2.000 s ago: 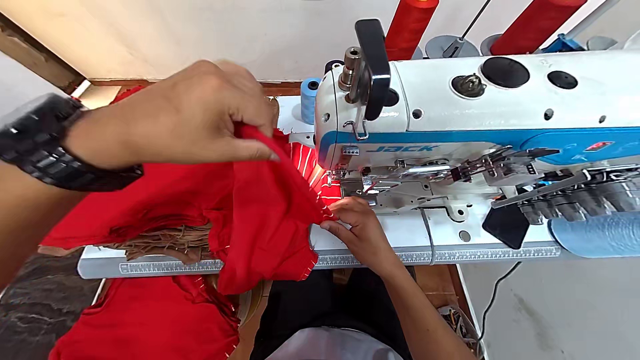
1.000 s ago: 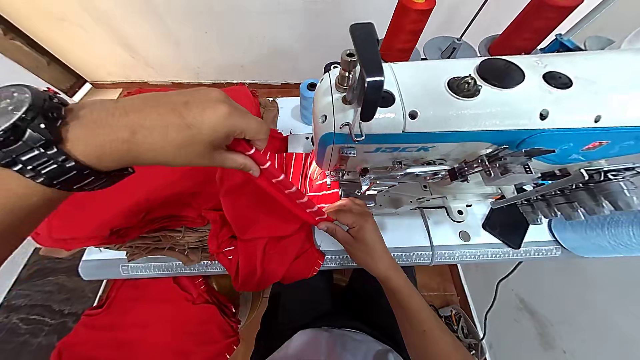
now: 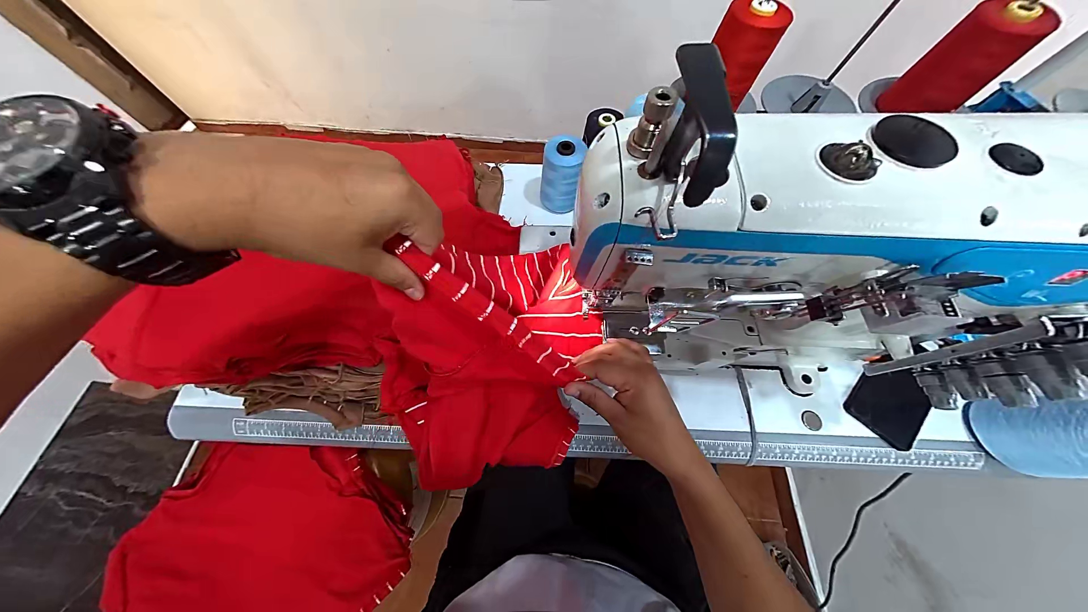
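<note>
A red fabric piece with white stripes lies in front of the lit needle area of a Jack industrial sewing machine. My left hand, with a black watch on the wrist, pinches a folded striped edge at its upper left end. The lower right end of that edge is between the thumb and fingers of my right hand, just below the presser foot. The plain red part of the cloth hangs over the table's front edge. The needle tip itself cannot be made out.
Red cloth and brown fabric are piled on the left of the table. Another red garment piece hangs below it. A blue thread spool stands behind the machine head, red thread cones farther back. A ruler tape runs along the front edge.
My left hand has lowered a little, bringing the folded striped edge into a slanting line toward my right hand. Two seconds ago the cloth was lifted and bunched; my right hand has stayed near the presser foot.
</note>
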